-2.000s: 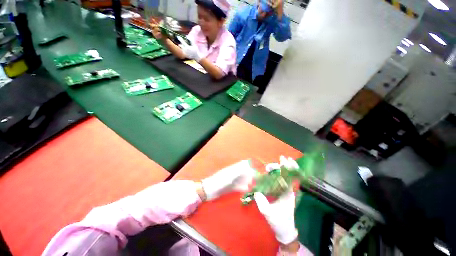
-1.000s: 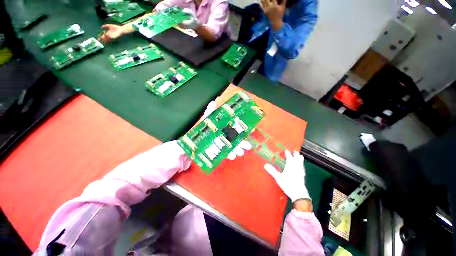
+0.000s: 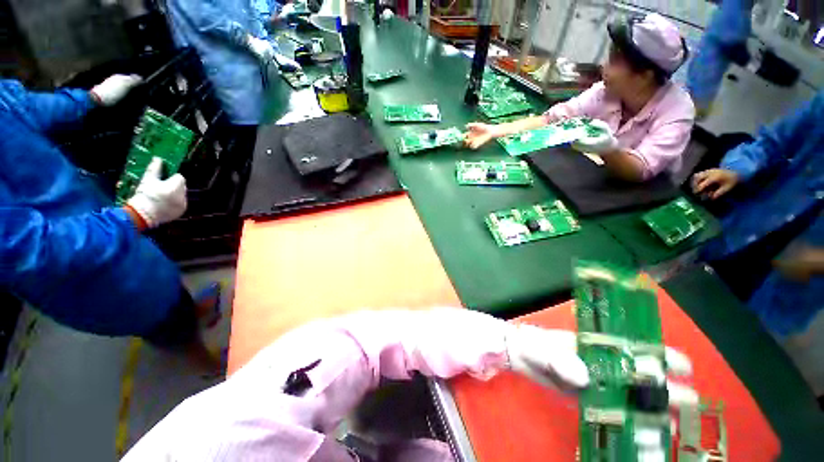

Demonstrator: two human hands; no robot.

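Note:
My left hand, in a white glove, holds a green circuit board upright, its component face showing a black block and pale connectors. The board is motion-blurred and cut by the bottom edge. White glove fingertips show past its right side; they look like the same hand's. My right hand is not clearly in view. The pale green template lies on the red-orange mat beside the board, partly hidden and cut off.
Another orange mat lies left, with black foam pads beyond. Several boards sit on the green bench. A person in blue at left holds a board by dark trays. A person in pink holds another board across the bench.
The view has swung left, bringing the person in blue into sight. My left hand still holds the board, now more upright and at the lower right. My right hand has left clear view.

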